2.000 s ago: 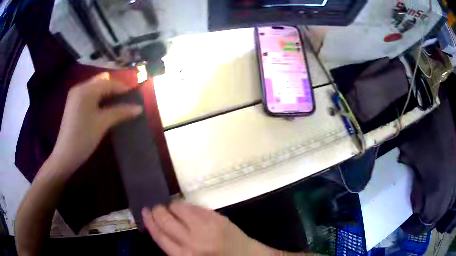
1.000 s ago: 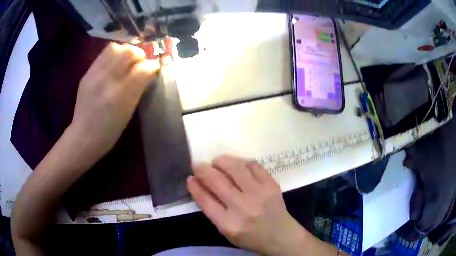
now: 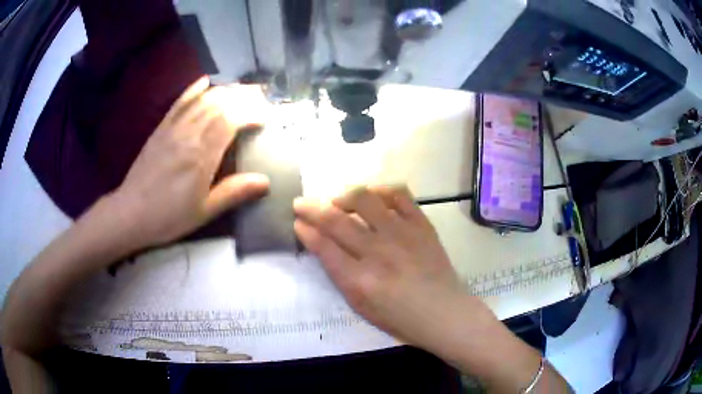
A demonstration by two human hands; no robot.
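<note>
The grey strip lies flat under the needle lamp, its upper end close to the presser foot area, which is washed out by glare. The dark maroon panel spreads to its left. My left hand lies flat across the panel, fingers near the needle, thumb on the strip. My right hand rests at the strip's right edge with fingertips touching it; I cannot tell if they grip it. The black part stands just right of the needle.
The phone lies right of the needle. A yellow-blue tool lies beside it, then dark and grey cloth. The control panel is above. A printed ruler runs along the front edge. Dark cloth hangs at lower right.
The strip and maroon panel have moved up toward and past the needle, uncovering the table's front. My left hand has spread flatter. My right hand has moved up along the strip. The view has shifted.
</note>
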